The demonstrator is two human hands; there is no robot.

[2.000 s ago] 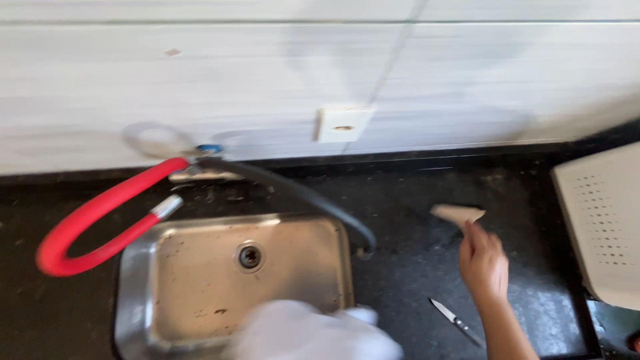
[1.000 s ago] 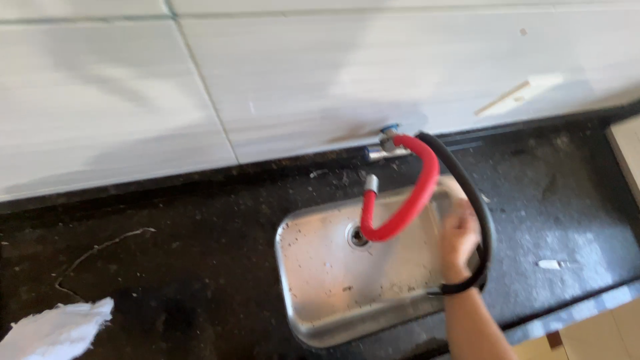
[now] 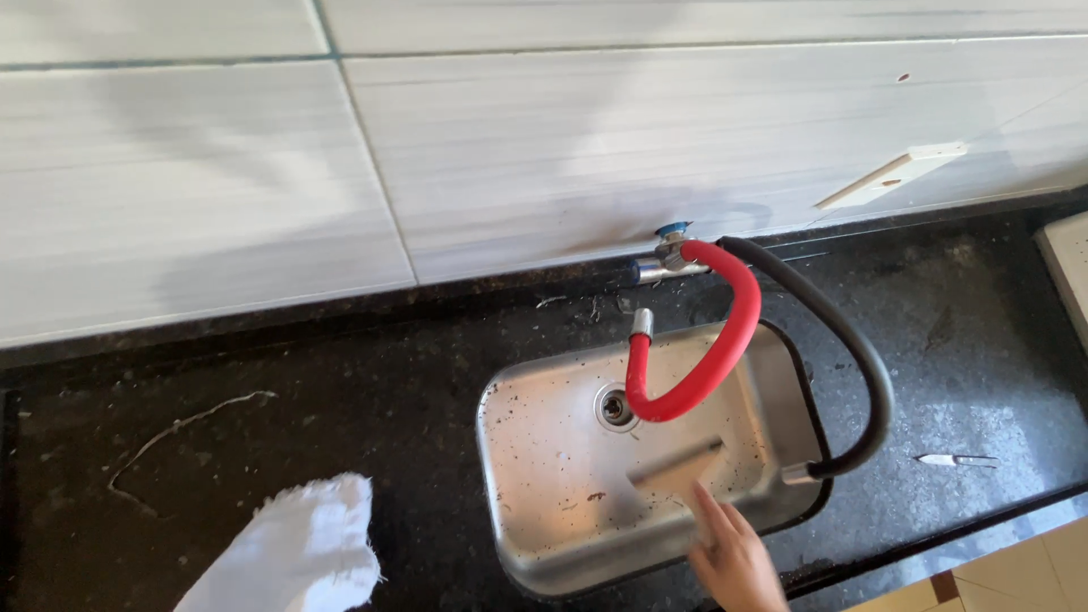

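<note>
My right hand [image 3: 735, 557] grips a small beige squeegee or scraper [image 3: 680, 470] with a dark edge, held over the basin of the stainless steel sink [image 3: 544, 450]. Bits of dirt are scattered in the basin around the drain [image 3: 615, 407]. A white cloth [image 3: 297, 540] with frayed edges is at the lower left, over the dark stone counter [image 3: 408, 408]; my left hand is not visible. The red flexible spout [image 3: 748, 314] curves above the sink. A black flexible spout [image 3: 858, 348] bends down to the sink's right rim.
A small knife [image 3: 956, 461] lies on the counter to the right. The tap [image 3: 671, 255] with a blue part is by the tiled wall. A thin string [image 3: 183, 422] lies at the left. A pale box-like thing [image 3: 1069, 263] stands at the right edge.
My right hand has moved with the scraper from the counter right of the sink to over the basin. The view has swung left.
</note>
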